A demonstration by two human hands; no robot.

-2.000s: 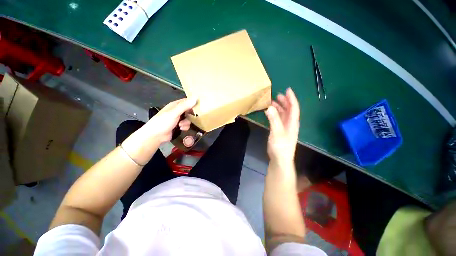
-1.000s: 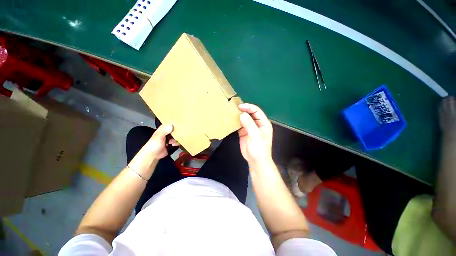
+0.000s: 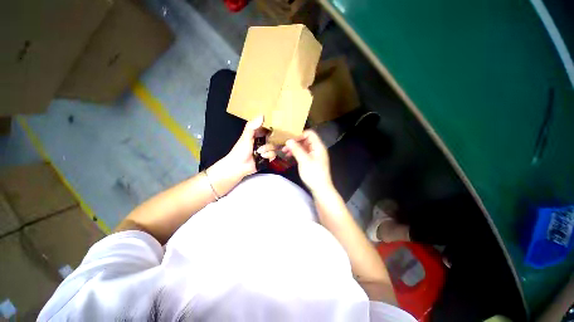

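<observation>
A small tan carton (image 3: pixel 270 75) is held tilted over my lap, away from the bench. My left hand (image 3: pixel 244 149) grips its near lower edge. My right hand (image 3: pixel 310 157) pinches with thumb and fingers at the carton's near right corner, by a flap. A small dark gap shows between the hands at the near edge; what is in it is too small to tell.
The green bench (image 3: pixel 434 69) curves along the right, with blurred tweezers (image 3: pixel 542 126) and a blue bin (image 3: pixel 551 236). A red stool (image 3: pixel 412 277) and a person's foot (image 3: pixel 385 223) are below. Large cartons (image 3: pixel 50 56) stand at left. An open carton (image 3: pixel 333 91) is behind the held one.
The view has swung left, so the bench has shifted right. The carton has gone from above the bench edge to over my lap and been turned. Both hands have stayed at its near side.
</observation>
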